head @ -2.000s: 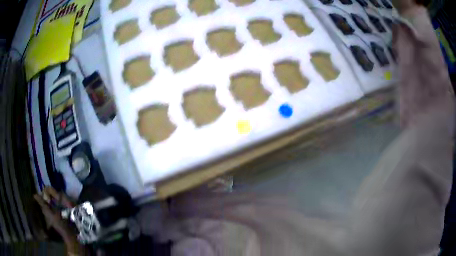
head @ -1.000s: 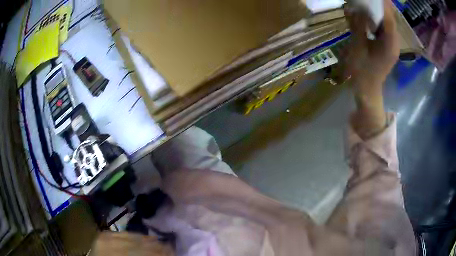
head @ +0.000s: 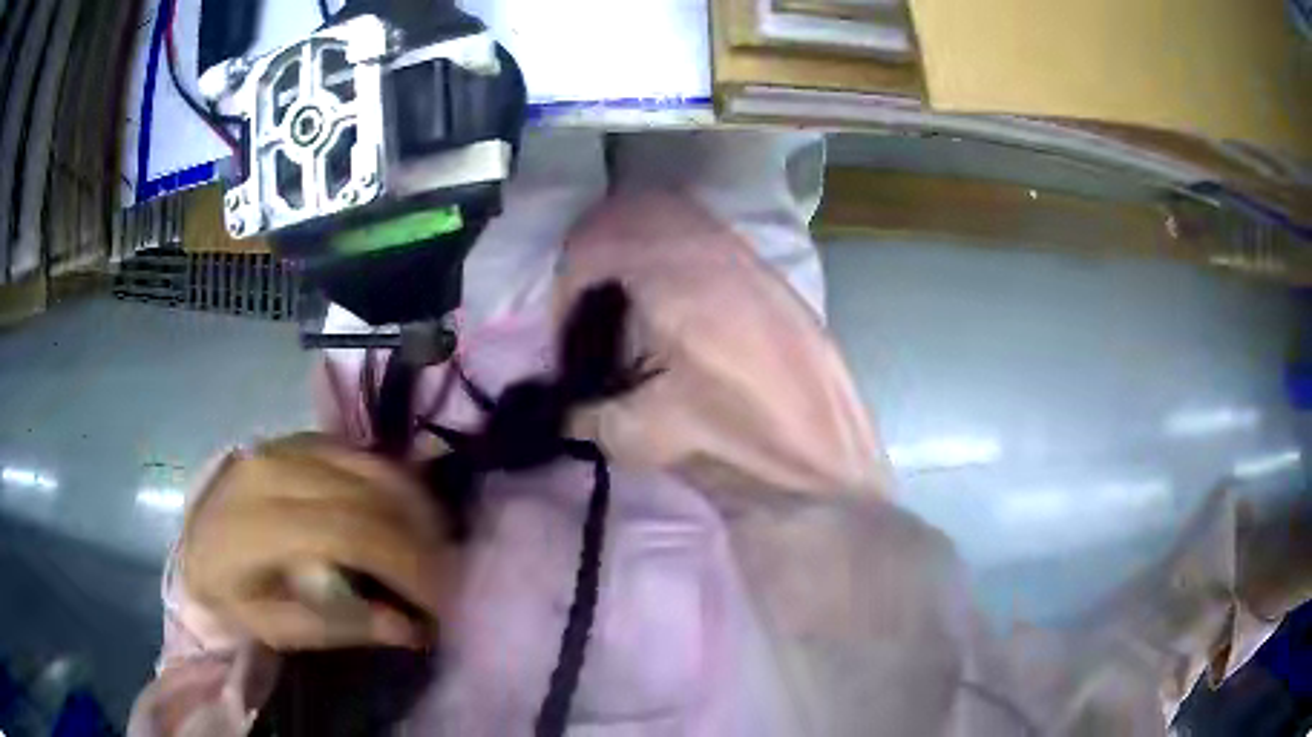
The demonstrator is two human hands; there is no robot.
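The test fixture (head: 403, 274) stands at the table's front edge at the upper left, with a black body and a green strip. Its silver four-cornered frame (head: 310, 127) shows open spokes and a small round centre, with no black disc on it. My left hand (head: 317, 540) is low at the left, below the fixture and close to my body. It is blurred and its fingers are curled; a small pale spot shows between them, but I cannot tell what it is. My right hand is out of the picture.
Stacked cardboard and foam layers (head: 820, 101) lie on the table at the upper middle, with a plain tan cardboard sheet (head: 1094, 58) on the right. A black braided cord (head: 580, 590) hangs before my clothing. Grey layered edges (head: 51, 173) stand at far left.
The view has swung down and left. My right hand, raised at the upper right before, has left the picture. The cut-out foam tray seen first is gone from view. My left hand is off the fixture.
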